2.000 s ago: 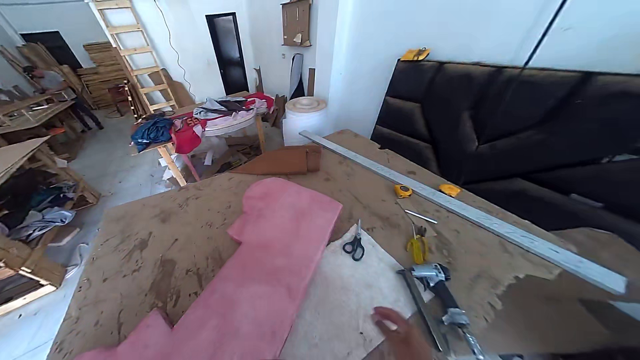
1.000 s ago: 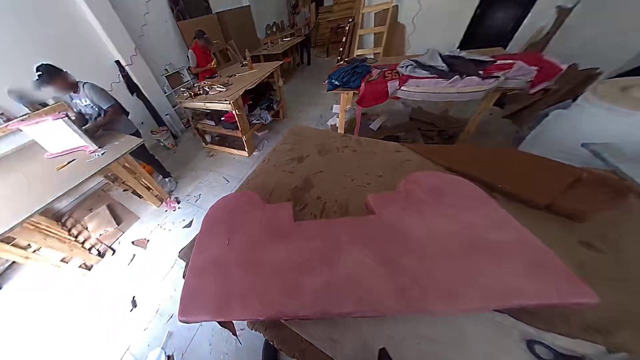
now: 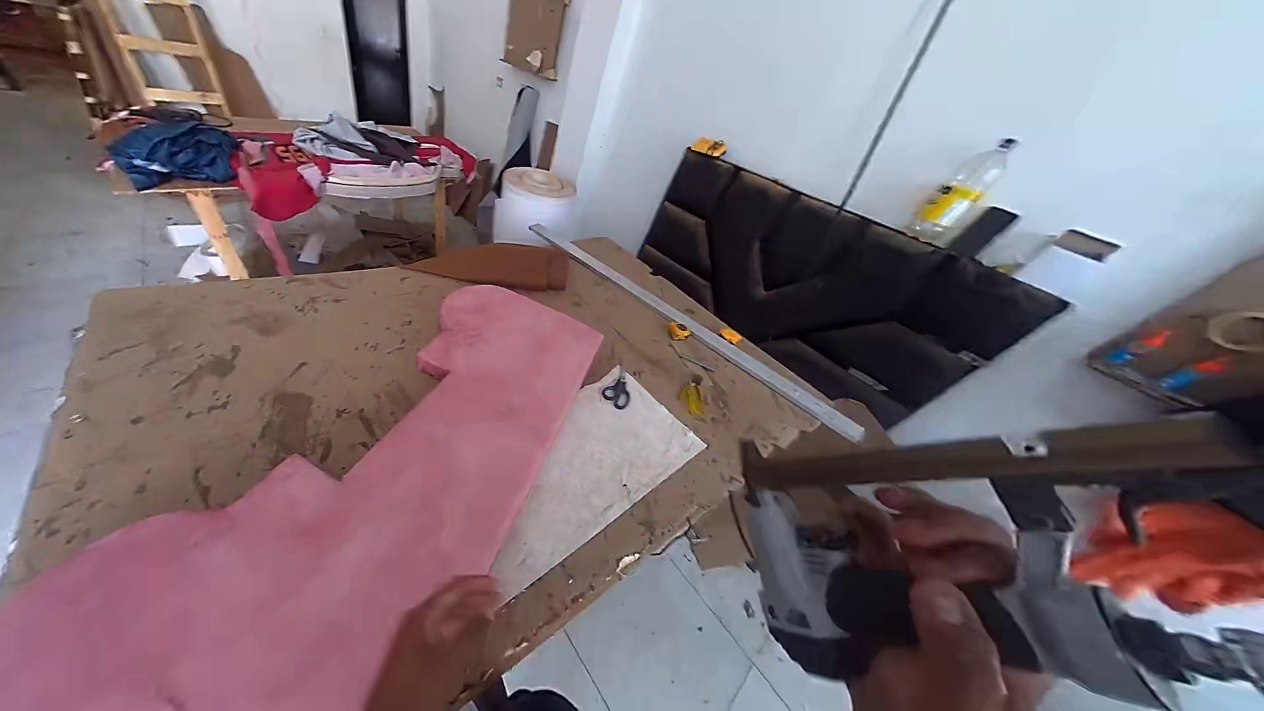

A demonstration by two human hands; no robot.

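My right hand (image 3: 938,583) is closed around the black grip of a pneumatic staple gun (image 3: 810,553), raised at the lower right beyond the table's edge. At the bottom, my left hand (image 3: 444,622) rests on the near edge of a pink fabric-covered panel (image 3: 395,513) with a curved outline; its fingers are partly blurred, and I cannot tell how firmly they grip. The panel lies on a brown, stained worktable (image 3: 237,365). Beside it are a pale sheet (image 3: 602,464) and black-handled scissors (image 3: 616,390). A yellow-handled tool (image 3: 692,397) lies farther right.
A long metal straightedge (image 3: 701,336) crosses the table's far right side, near tape measures (image 3: 679,331). A black upholstered headboard (image 3: 790,267) leans on the wall, with a plastic bottle (image 3: 963,193) behind its top edge. Fabrics cover another table (image 3: 207,188) behind. Brown material (image 3: 504,267) lies at the far edge.
The staple gun, lying on the table two seconds ago, is now up in my right hand. My left hand has come into view at the panel. The view has swung left and back right.
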